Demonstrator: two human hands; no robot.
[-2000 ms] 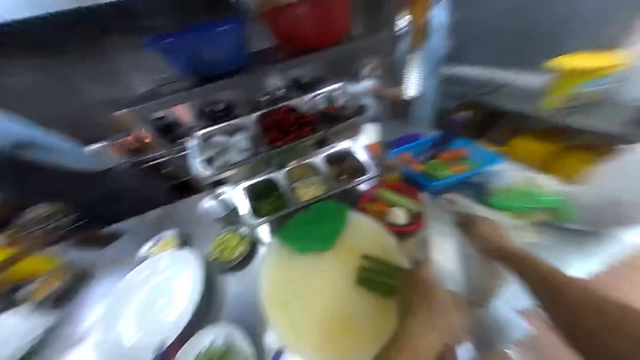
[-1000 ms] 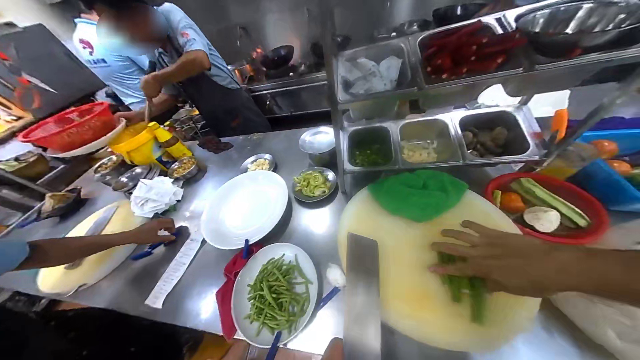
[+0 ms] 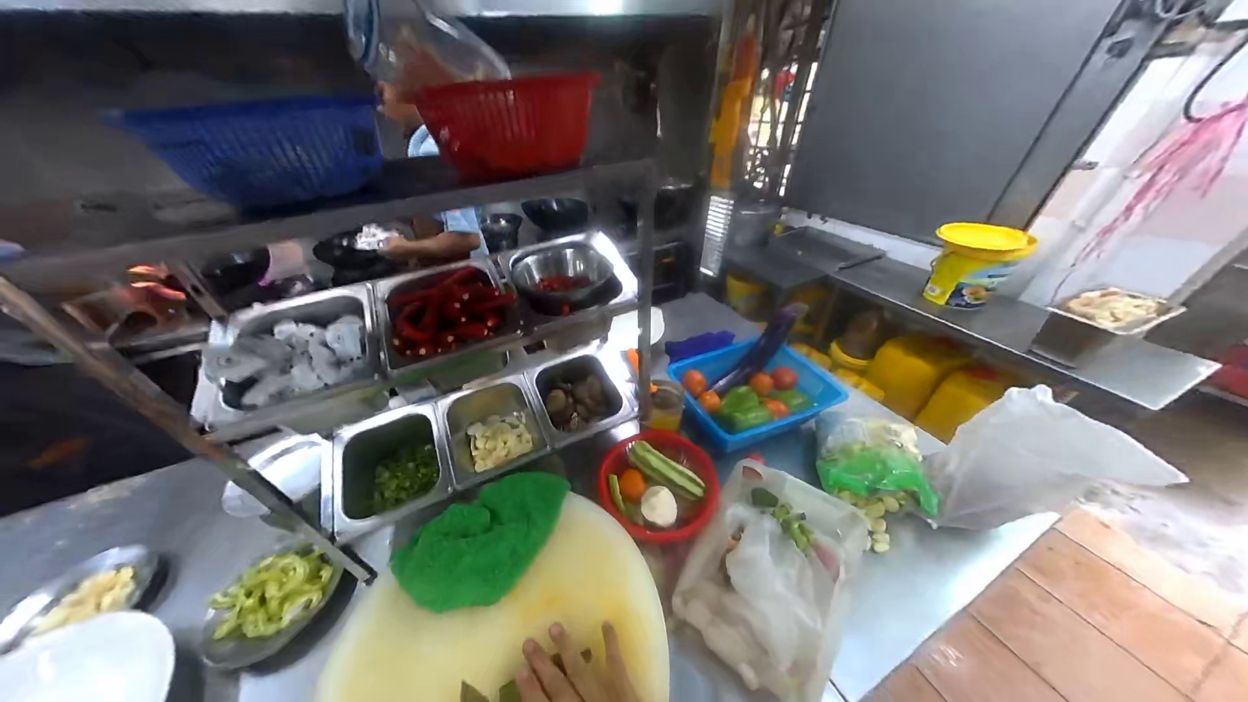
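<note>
At the bottom edge, the fingers of my right hand (image 3: 577,671) rest spread over cut green vegetable pieces (image 3: 475,691) on a round cutting board (image 3: 546,585). Most of that hand lies below the view. My left hand is out of view. On the board's upper left lies a crumpled green cloth (image 3: 480,542). Close to the board's right side stands a red bowl (image 3: 713,487) with an orange tomato, green vegetable lengths and a white piece. To the left, a small metal dish holds sliced green vegetables (image 3: 275,592).
Behind the board, a metal rack (image 3: 117,390) holds steel trays of chopped greens, garlic and red chillies (image 3: 450,310). A blue basket (image 3: 829,390) of vegetables and plastic bags (image 3: 780,575) lie on the right. A person's arm (image 3: 429,246) shows beyond the rack.
The view has swung right, so the plate of green beans and the knife on the board are no longer seen. My right hand is still over the green pieces.
</note>
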